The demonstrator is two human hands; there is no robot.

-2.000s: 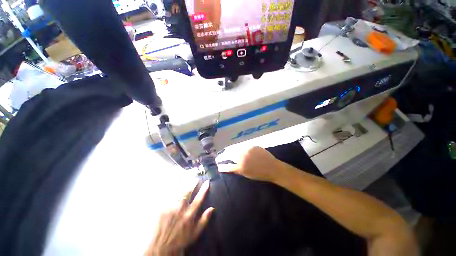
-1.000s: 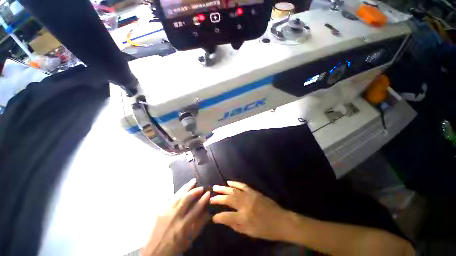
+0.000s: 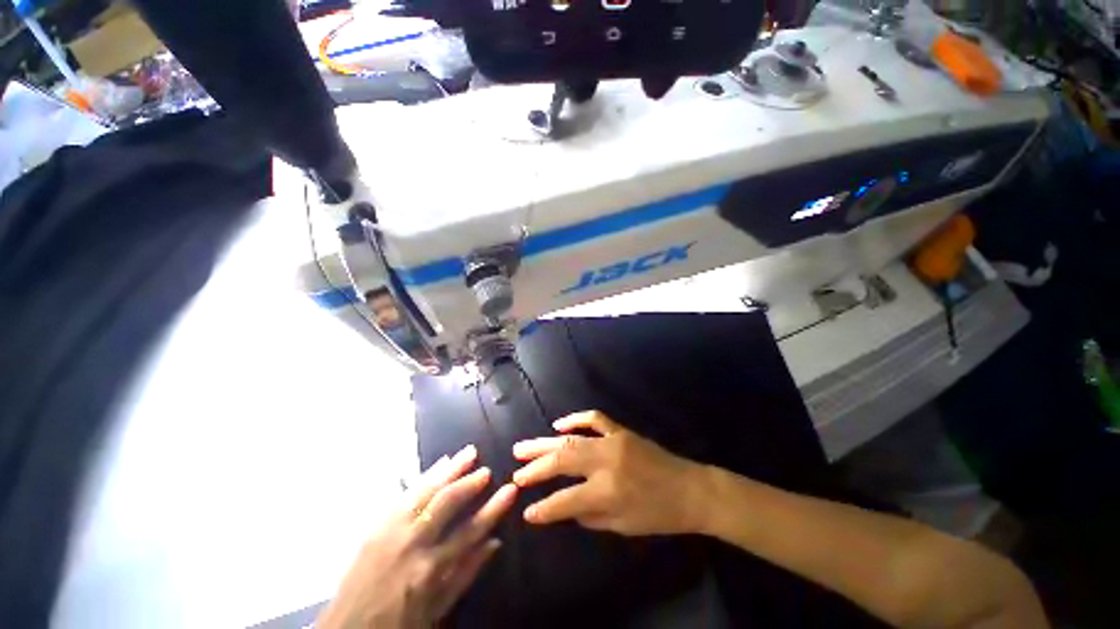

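Observation:
A black garment panel (image 3: 663, 369) lies on the white bed, with fold lines running toward the needle area of the sewing machine (image 3: 614, 197). My left hand (image 3: 430, 541) rests on the panel's left part, fingers slightly apart. My right hand (image 3: 614, 479) lies flat on the panel beside it, fingertips close to my left hand's fingers. Both hands press on the cloth just below the presser foot area, not gripping it. The needle and foot are hidden by glare and the metal tension dial (image 3: 493, 288).
A heap of black cloth (image 3: 111, 295) lies to the left. A thick dark tube (image 3: 252, 74) slants at upper left. A smartphone (image 3: 614, 43) stands above the machine arm. Orange items sit on top of the arm (image 3: 967, 62) and below its right end (image 3: 943, 250).
My right hand has come down from beside the needle to lie near my left hand on the cloth. More of the panel shows by the foot. The view has shifted.

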